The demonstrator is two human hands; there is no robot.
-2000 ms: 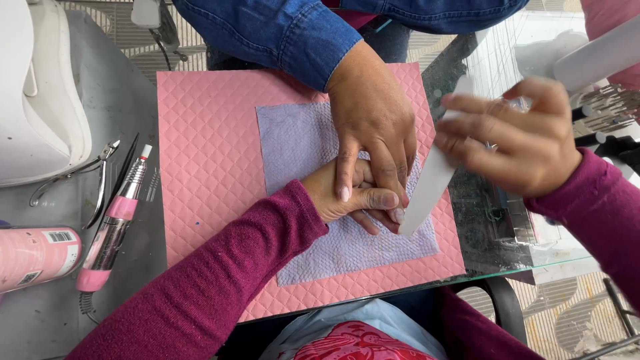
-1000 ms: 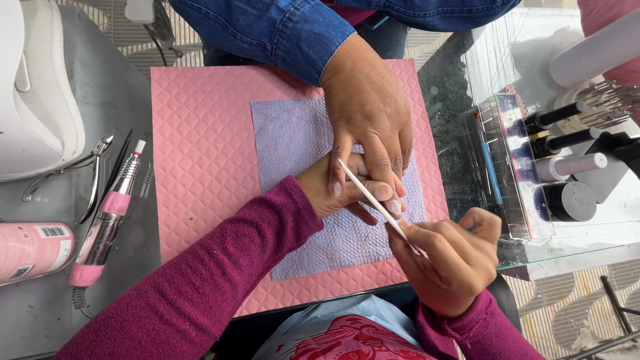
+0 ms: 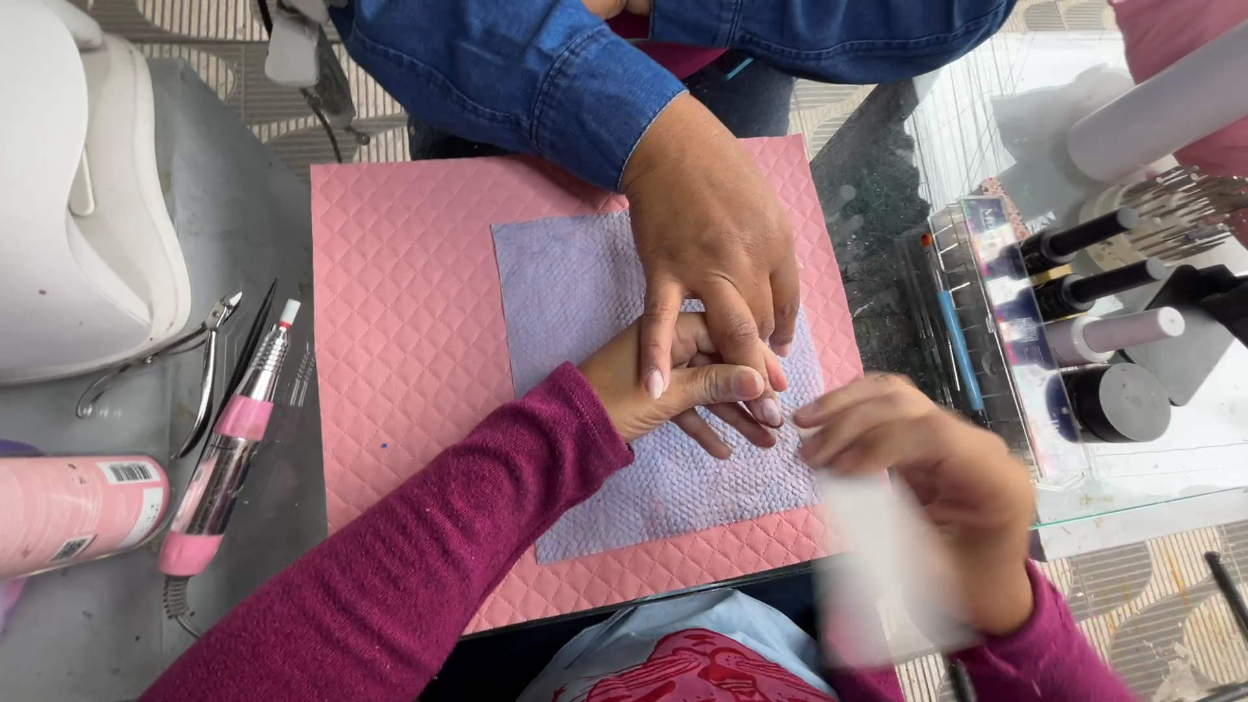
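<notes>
My left hand [image 3: 673, 380], in a magenta sleeve, has its thumb and fingers around a fingertip of the other person's hand [image 3: 717, 234], which comes from a denim sleeve and lies palm down above mine. Both are over a lilac textured towel [image 3: 595, 517] on a pink quilted mat [image 3: 409, 292]. Just right of the held finger, my right hand [image 3: 926, 468] grips a white nail file [image 3: 877, 565]. The file is blurred by motion and hangs down below my fingers, its face toward the camera.
At left on the table are a white lamp-like device [image 3: 127, 244], a cuticle nipper [image 3: 208, 361], a pink nail drill [image 3: 229, 448] and a pink can [image 3: 78, 512]. A clear organizer [image 3: 1024, 341] with a blue-handled brush [image 3: 959, 341], bottles and a black jar [image 3: 1121, 402] stands right.
The file was across the held finger one second ago; now it hangs below my right hand, its broad face showing. My left hand keeps its hold on the other person's finger.
</notes>
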